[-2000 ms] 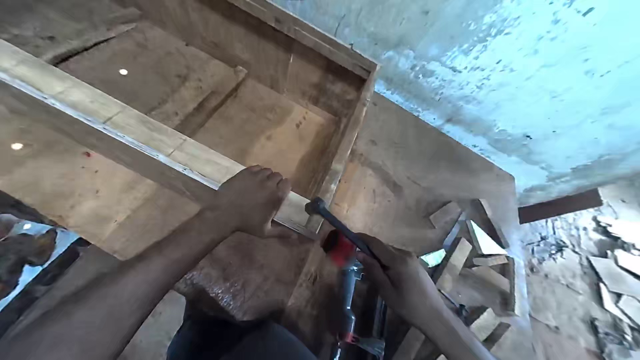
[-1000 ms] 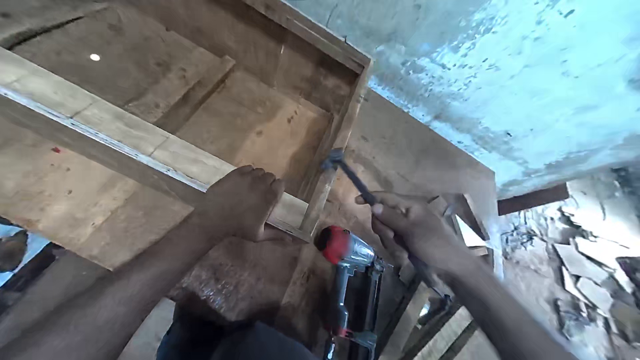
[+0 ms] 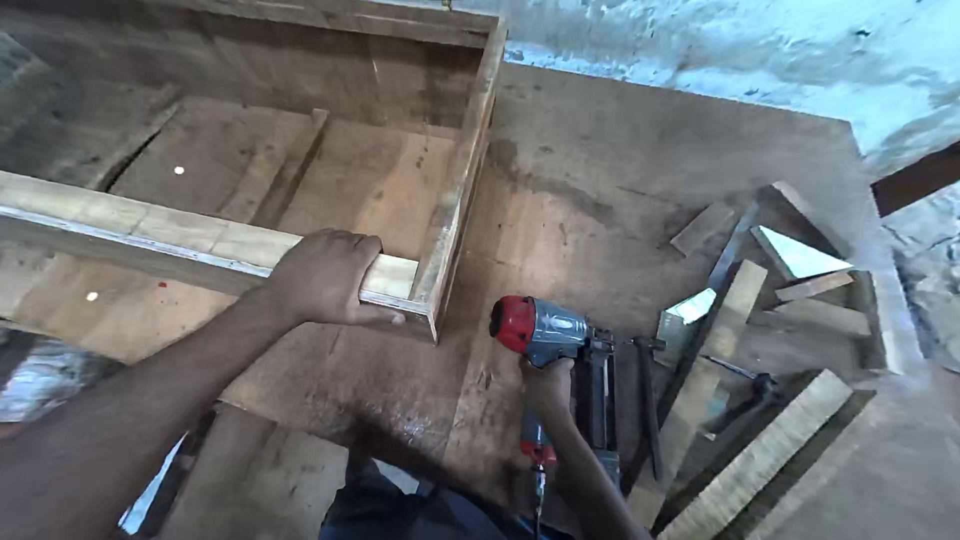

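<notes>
My left hand (image 3: pixel 326 276) grips the near rail of a wooden frame (image 3: pixel 461 172), close to its front right corner, with the fingers over a pale wood strip (image 3: pixel 180 229) that lies along the rail's top. My right hand (image 3: pixel 551 382) is closed around the handle of a red and grey pneumatic nail gun (image 3: pixel 559 326), which rests on or just above the plywood surface right of the frame. Beside the gun's magazine lies a hammer (image 3: pixel 650 405), its head toward the wall.
Wood offcuts (image 3: pixel 709 375) lie in a loose pile at the right, with a dark metal tool (image 3: pixel 750 397) among them. A plywood worktop (image 3: pixel 600 150) extends under the frame, and a rough painted wall (image 3: pixel 750 45) stands behind.
The hammer that my right hand held in both earlier frames now lies on the worktop. That hand has taken hold of the nail gun. My left hand stays on the rail near the corner.
</notes>
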